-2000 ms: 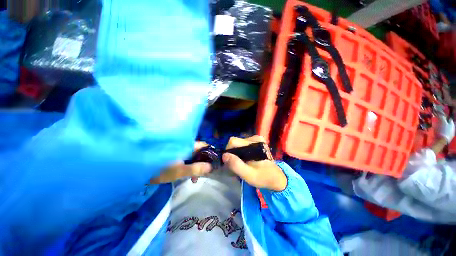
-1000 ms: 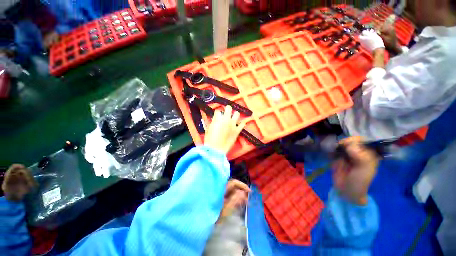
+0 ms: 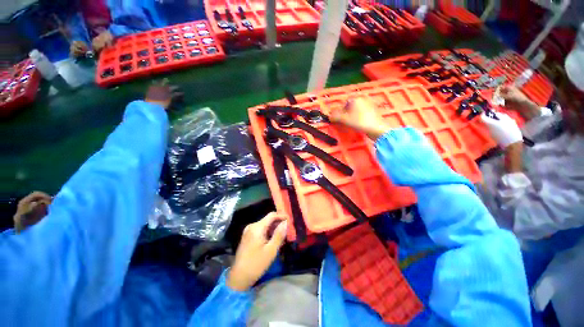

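Note:
An orange-red compartment tray point(image 3: 448, 153) lies tilted in front of me. Several black-strapped wristwatches point(image 3: 312, 171) lie across its left part, some overlapping, beside a long black strap point(image 3: 293, 204) along its left edge. My right hand point(image 3: 360, 119) is over the tray's upper middle, slightly blurred, its fingers closed at the strap end of a wristwatch point(image 3: 315, 116). My left hand point(image 3: 258, 250) is at the tray's near left corner, fingertips curled together. A small dark spot shows at them, but I cannot tell whether they hold anything.
Clear plastic bags with black straps point(image 3: 205, 169) lie left of the tray on the green bench point(image 3: 256, 70). A neighbour's blue sleeve point(image 3: 109, 191) reaches across at left. A white-gloved neighbour point(image 3: 506, 128) works at right. More trays point(image 3: 160, 52) are behind; red ones point(image 3: 378, 274) are below.
My right hand has moved from the right onto the tray with the wristwatch. A neighbour's hand has left the tray for the bench at left. More watches now show on the tray.

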